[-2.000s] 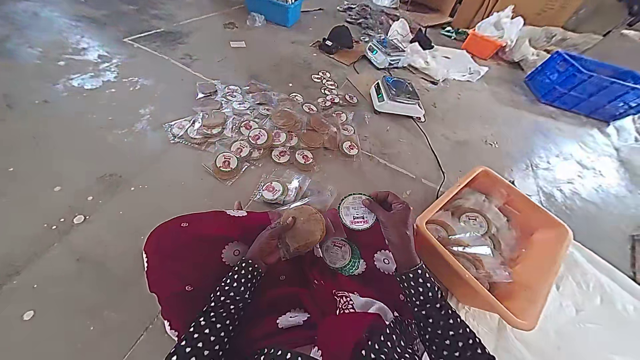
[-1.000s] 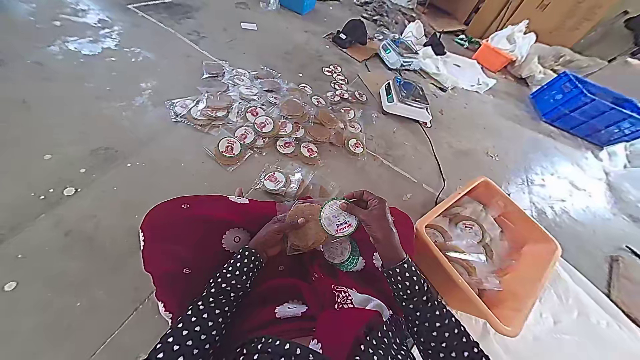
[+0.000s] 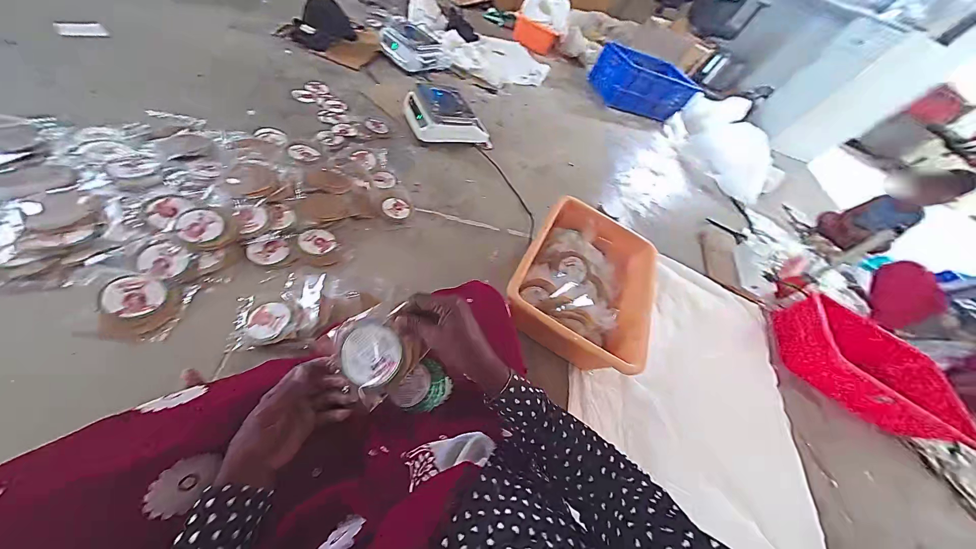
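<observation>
Between my hands is a clear plastic packet of flat brown discs with a round printed label [image 3: 371,354] showing through its front. My left hand [image 3: 293,408] grips the packet's left side, and my right hand [image 3: 450,332] pinches its upper right edge. Below the packet, round labels with green edges [image 3: 431,386] lie on the maroon patterned cloth [image 3: 412,435] over my lap, partly hidden. Just beyond my lap, a labelled packet [image 3: 268,321] rests on the floor. Many similar packets [image 3: 200,226] are spread farther off to the left.
An orange plastic crate [image 3: 526,320] holding packets stands at my right, beside a white sheet [image 3: 686,412]. Two digital scales [image 3: 446,114], a cable, a blue crate [image 3: 640,80] and white bags [image 3: 724,149] are farther ahead. A person [image 3: 877,221] sits at the far right near red mesh cloth [image 3: 869,366].
The round label from my right hand is now at the front of the packet, inside the clear plastic. Both hands now grip the packet's edges. The view has swung to the right.
</observation>
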